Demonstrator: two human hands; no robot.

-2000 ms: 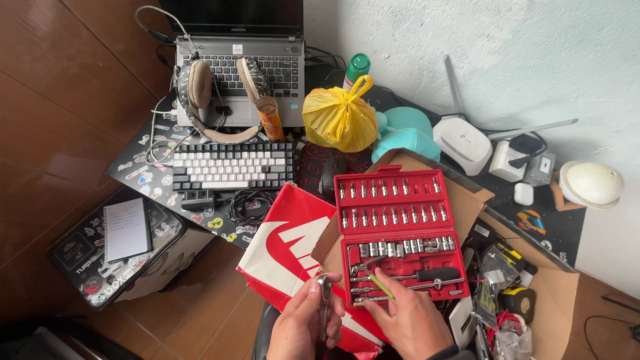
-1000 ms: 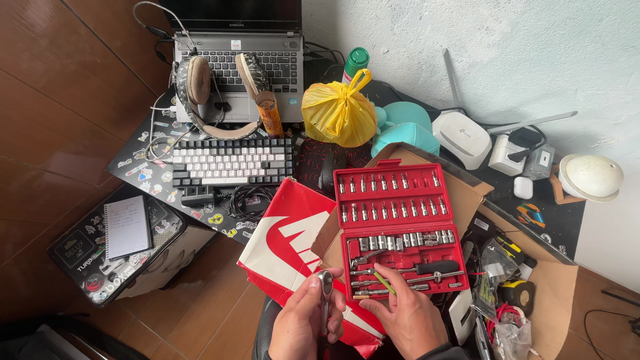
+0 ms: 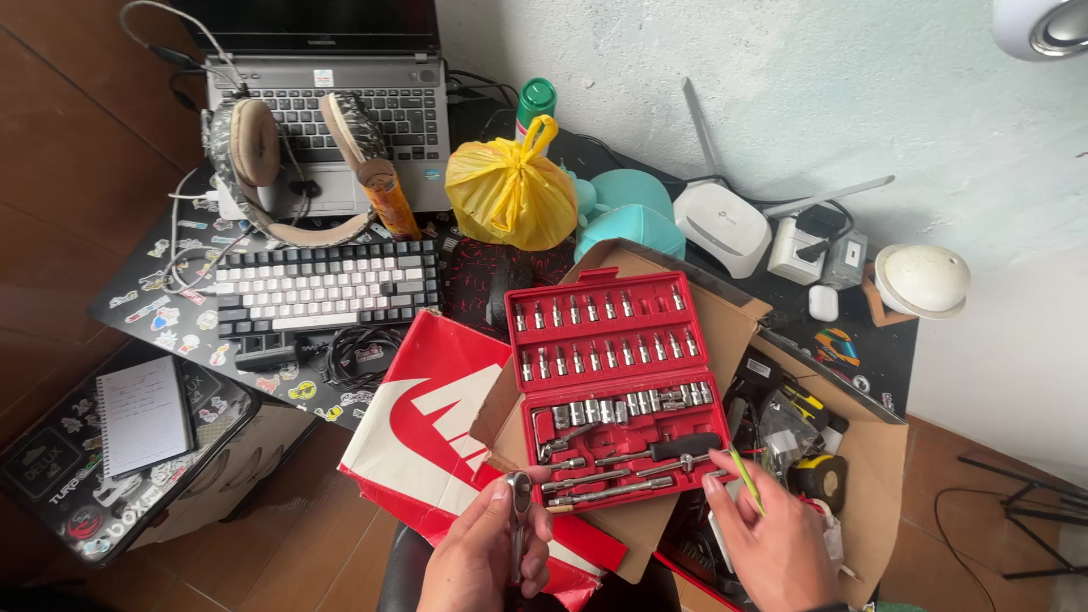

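Note:
Upright in my left hand (image 3: 489, 544) is a ratchet handle (image 3: 518, 518), its round head at the thumb and fingertips. My right hand (image 3: 769, 540) holds a thin yellow-green stick-like item (image 3: 748, 483) and has its fingertips at the right edge of the lower half of a red socket set case (image 3: 605, 384), by a bar tool. The case lies open on cardboard. Its lid holds two rows of bits (image 3: 609, 354). The lower half holds a row of sockets (image 3: 605, 412), a black-handled driver (image 3: 682, 446), and metal extension bars (image 3: 625, 490).
A cardboard box (image 3: 875, 501) with a tape measure (image 3: 820, 480) and tools lies right. A red and white box flap (image 3: 442, 425) is left of the case. Behind are a keyboard (image 3: 327, 287), headphones (image 3: 255, 144), laptop (image 3: 408, 110), yellow bag (image 3: 510, 191) and router (image 3: 722, 225).
My right hand has moved right, from over the tools in the case's lower half to its right edge. My left hand still holds the ratchet handle.

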